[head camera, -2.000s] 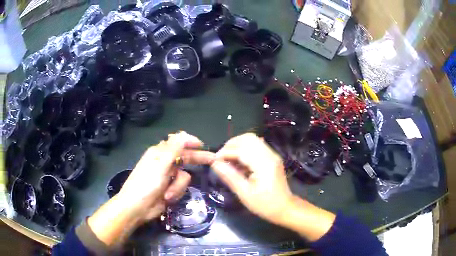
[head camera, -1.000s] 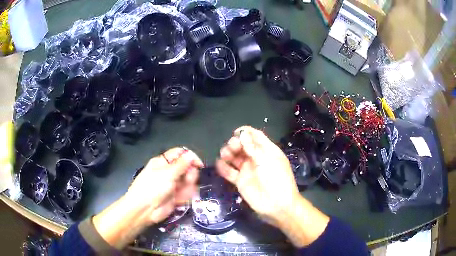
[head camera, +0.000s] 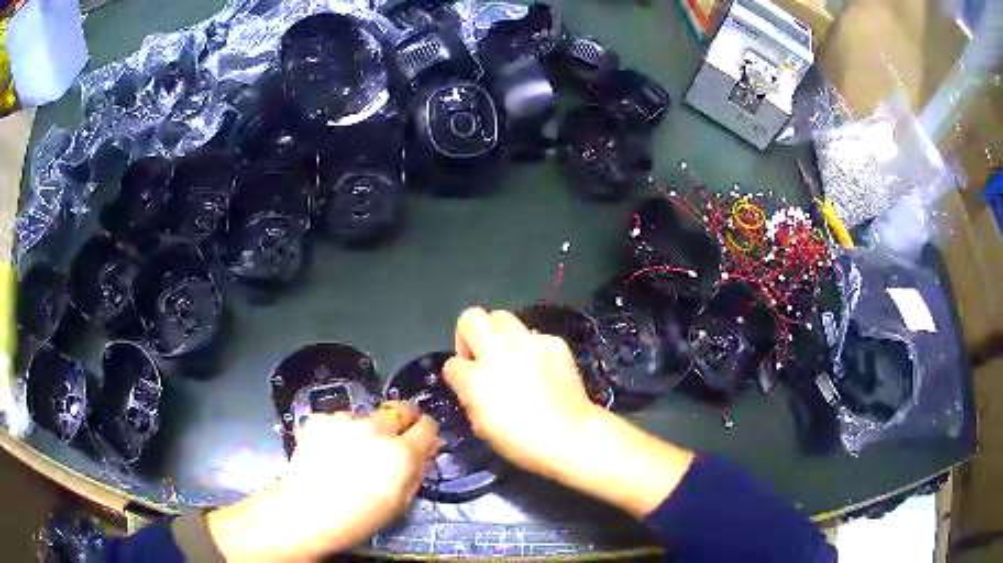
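A glossy black open housing lies near the front table edge, partly hidden by both hands. My left hand is at its left side, thumb and fingers pinched together over its rim. My right hand is over its upper right part, fingers curled with the tips hidden. No held part can be made out in either hand. A second housing sits just left, above my left hand. A third shows behind my right hand. A thin red wire lead with a white end stands beyond them.
Rows of black housings fill the left, with clear wrap behind. Right: more housings, a red wire pile, a dark parts bag, a fastener bag and a grey metal fixture. A pale marked strip lies at the near edge.
My hands have come down from above the front housing to its rim and inside. My left hand moved lower, uncovering the second housing. The camera view has shifted a little.
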